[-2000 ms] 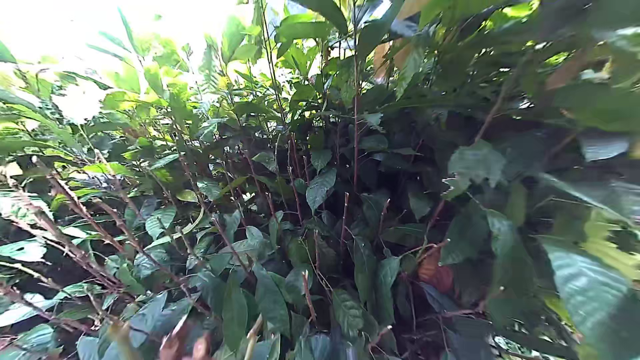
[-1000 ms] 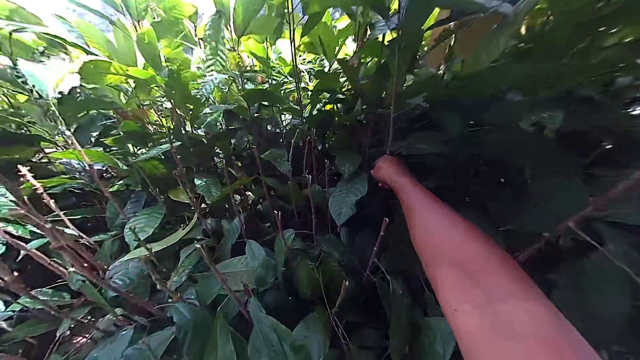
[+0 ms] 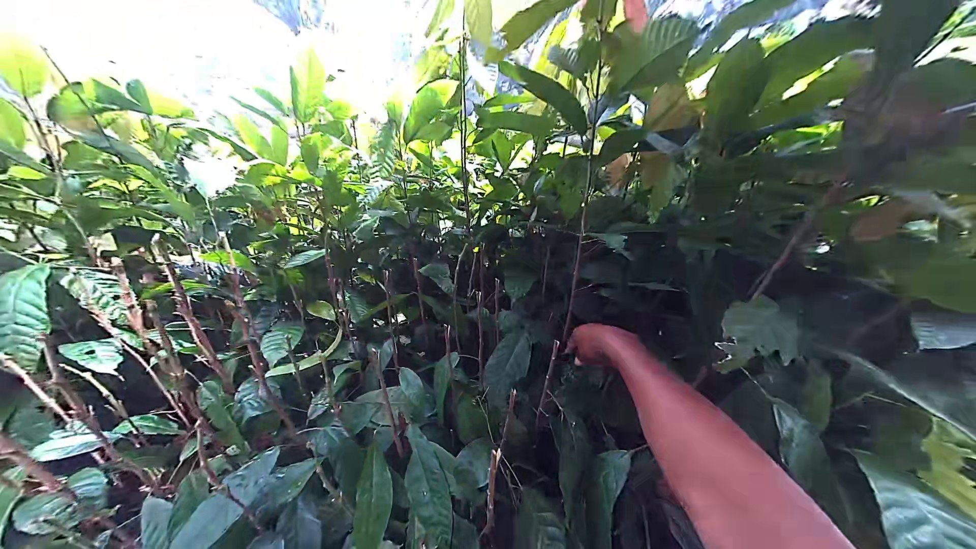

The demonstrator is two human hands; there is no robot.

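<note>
My right hand point(image 3: 591, 343) reaches in from the lower right, its fingers curled beside a tall thin plant stem point(image 3: 577, 252) and the top of a cut stem point(image 3: 549, 374). Dark leaves and shadow partly hide the fingertips, so whether they close on a stem cannot be told. The tall stem rises from about the hand to the upper leaves. A broad green leaf point(image 3: 508, 361) hangs just left of the hand. My left hand is out of view.
Many cut woody stems point(image 3: 194, 328) stand among leaves at the left. A short cut stub point(image 3: 492, 488) rises at the lower middle. Large leaves point(image 3: 907, 488) crowd the right side, a ragged leaf point(image 3: 759, 332) among them. Sunlit foliage point(image 3: 305, 88) lies behind.
Two seconds ago my right arm was not among the stems; one second ago it reached in, and it remains there now. The view has shifted.
</note>
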